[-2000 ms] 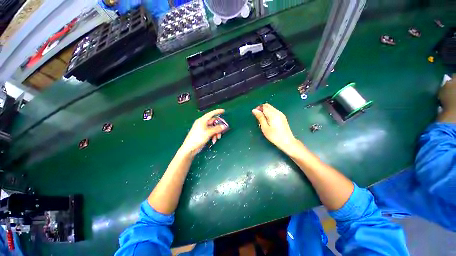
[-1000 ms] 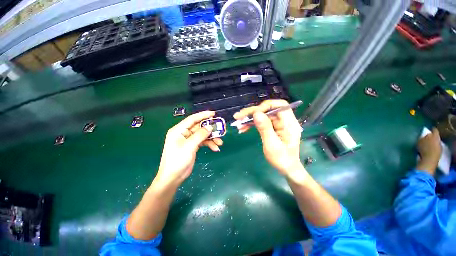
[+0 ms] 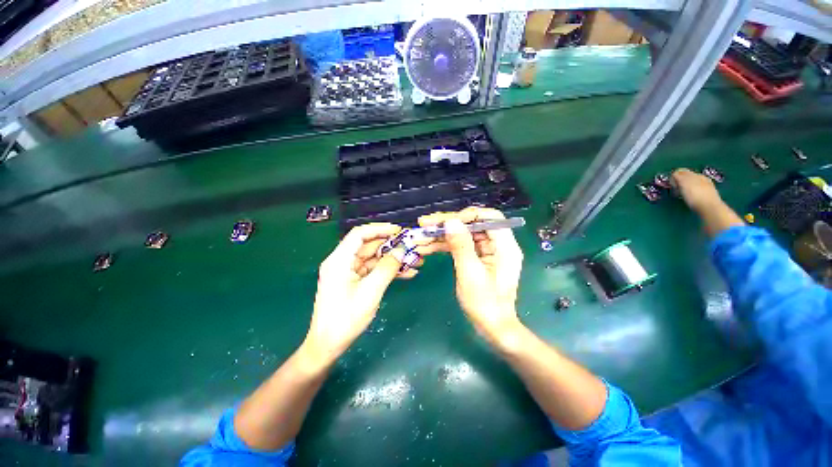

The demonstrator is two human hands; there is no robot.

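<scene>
My left hand holds a small device housing with a shiny rim and pale inner parts between thumb and fingers, above the green belt. My right hand grips slim silver tweezers, pointing left, with the tip at the housing. The tip and the housing's inside are too small to make out clearly. The black parts tray, with a white label, lies just behind my hands.
Housings lie spaced along the green belt. A solder wire spool and slanting metal post stand right. A neighbour's hand touches housings at right. Behind are a fan, blister tray and stacked black trays.
My right hand has moved left, bringing the tweezers to the housing, which is now tilted in my left hand. The neighbour's hand has reached forward to the housings on the belt.
</scene>
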